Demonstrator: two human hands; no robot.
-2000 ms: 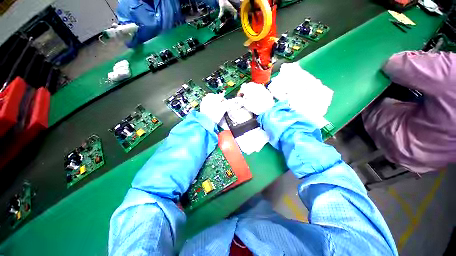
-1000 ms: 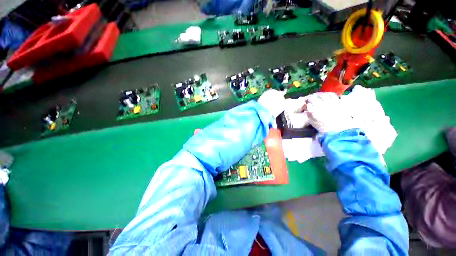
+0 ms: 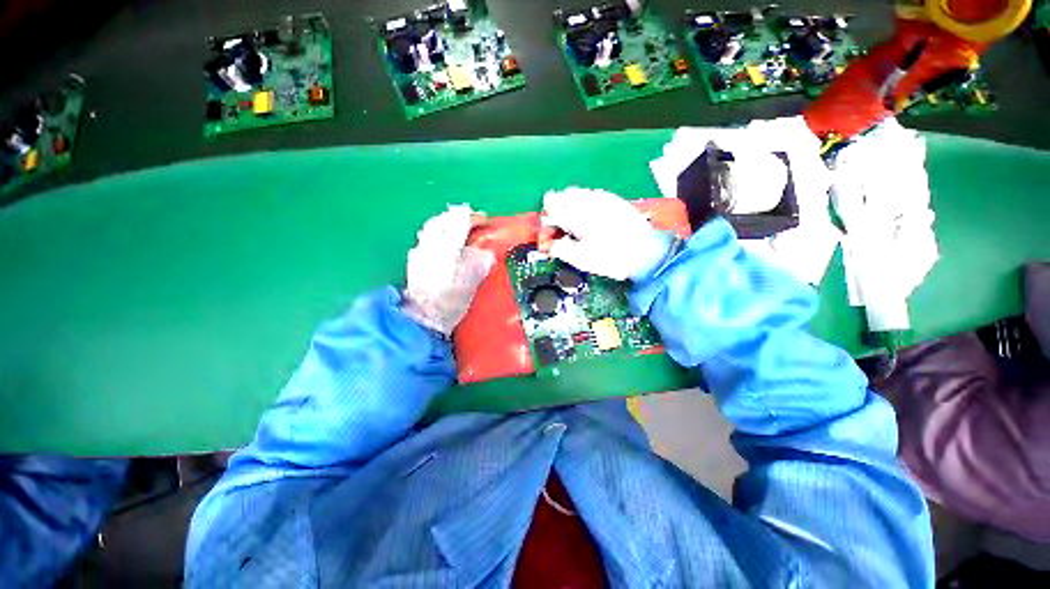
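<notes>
A green circuit board [image 3: 593,311] with black round parts and a yellow block lies on the orange-red pad [image 3: 493,334] in front of me. My left hand [image 3: 447,267], in a whitish glove, is at the pad's upper left, left of the board; its fingertips touch the pad's edge. My right hand [image 3: 601,234], also gloved, is over the board's upper edge with its fingertips bent down near the board's upper left corner. I cannot tell if either hand grips anything. The right hand hides part of the board's top.
The black holder [image 3: 774,219] with a white roll stands on white paper [image 3: 815,184] to the right. Crumpled white wipes [image 3: 887,219] lie beside it. An orange-red stand with a yellow ring [image 3: 976,14] is behind. Boards sit on the dark conveyor [image 3: 150,98]. A mauve sleeve [image 3: 967,431] is at right.
Both hands have moved from the black holder to the pad and board. The holder and the board's black round parts are now uncovered. The view has shifted down towards the bench.
</notes>
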